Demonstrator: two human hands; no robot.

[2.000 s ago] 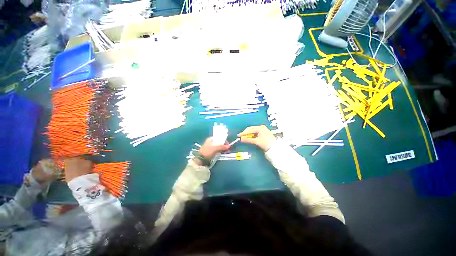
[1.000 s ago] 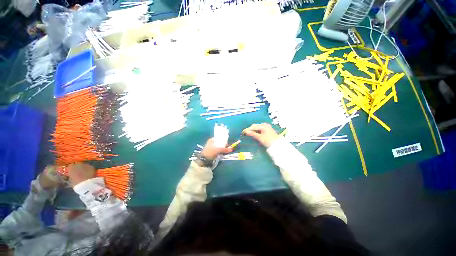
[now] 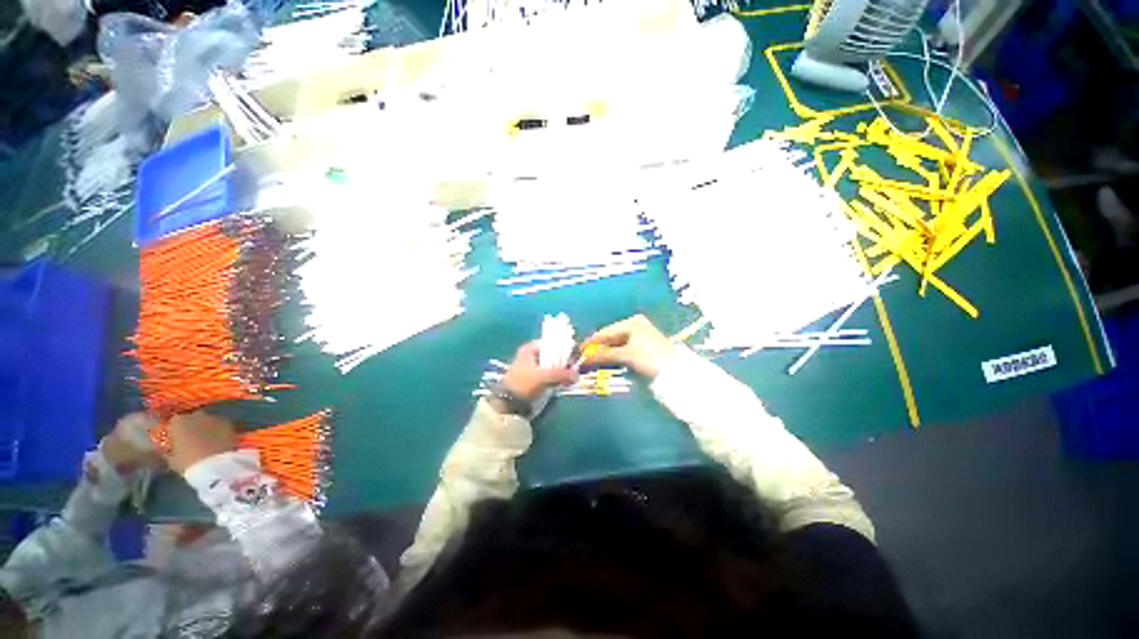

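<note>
My left hand (image 3: 535, 375) is closed around a white bundle (image 3: 557, 337) that stands upright out of the fist; its detail is washed out. My right hand (image 3: 628, 346) is beside it, with thumb and fingertips pinching a small yellow piece (image 3: 592, 355) close to the left fingertips. Whether the yellow piece touches the bundle is hard to tell. A few white leads (image 3: 615, 386) with a yellow spot lie on the green table just below and behind my hands.
White lead piles (image 3: 762, 250) lie beyond my hands. Yellow strips (image 3: 924, 206) are heaped at right, near a fan (image 3: 862, 31) and a white label (image 3: 1019, 365). At left are orange leads (image 3: 187, 312), a blue tray (image 3: 184, 185) and another person's hands (image 3: 200, 437).
My right hand moved left to my left hand's fingertips from a small gap away. The yellow piece is now between the fingertips of both hands. The view shifted slightly.
</note>
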